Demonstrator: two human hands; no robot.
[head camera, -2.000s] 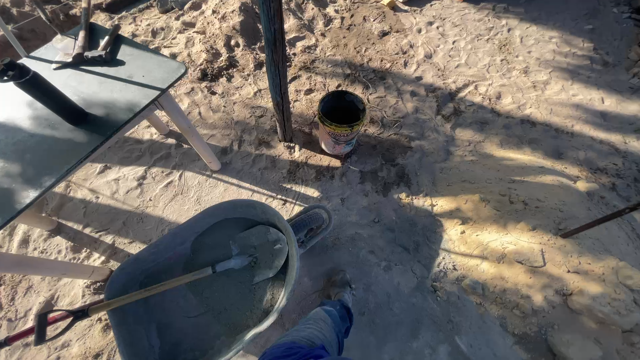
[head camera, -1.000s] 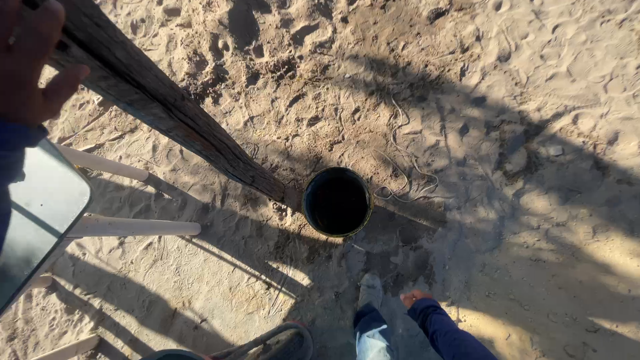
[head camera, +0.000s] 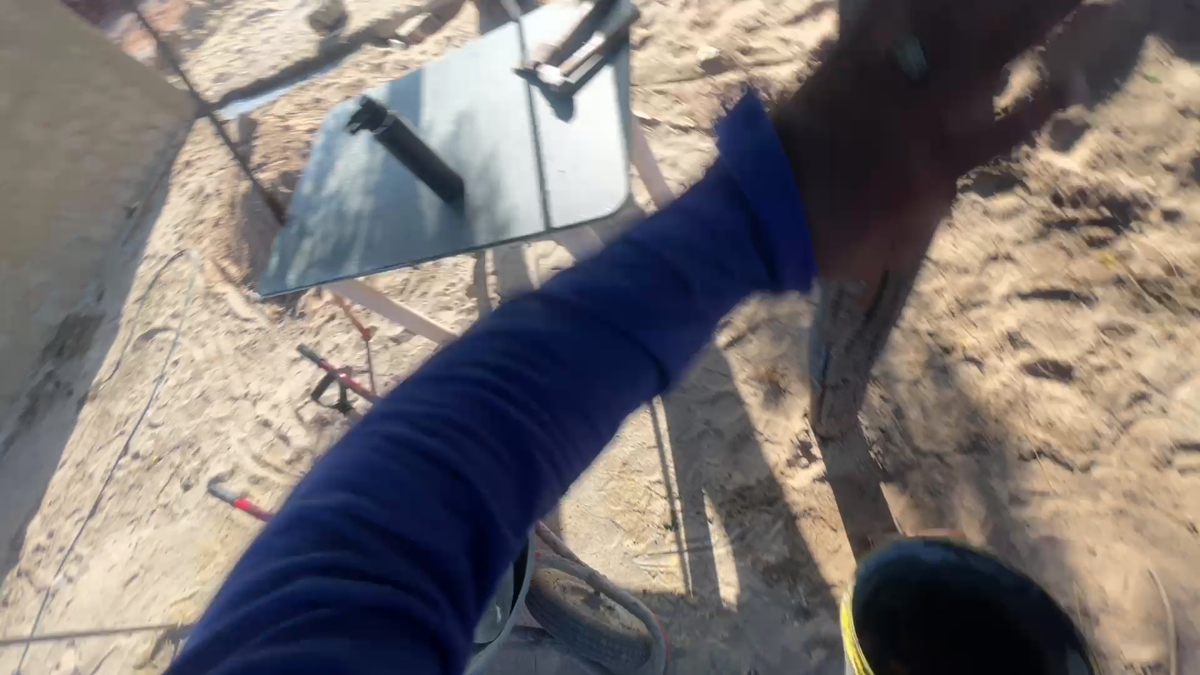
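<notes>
My left hand (head camera: 900, 122), dark and blurred in a blue sleeve, reaches across the upper right of the view. It is on or in front of the wooden post (head camera: 853, 375); whether its fingers grip the post cannot be told. Below, at the post's foot, stands a round bucket (head camera: 966, 609) with a yellow rim and a dark inside. My right hand is out of view.
A table (head camera: 487, 150) at upper left carries a black cylinder (head camera: 412, 155) and hand tools (head camera: 581, 56). Under my sleeve show a wheelbarrow's wheel (head camera: 591, 609) and red-marked tool handles (head camera: 337, 375). A wall (head camera: 75, 169) rises at far left.
My view has swung left, bringing more of the table and the wall into sight. My left hand, at the upper left by the post a second ago, now shows at the upper right with its whole sleeve.
</notes>
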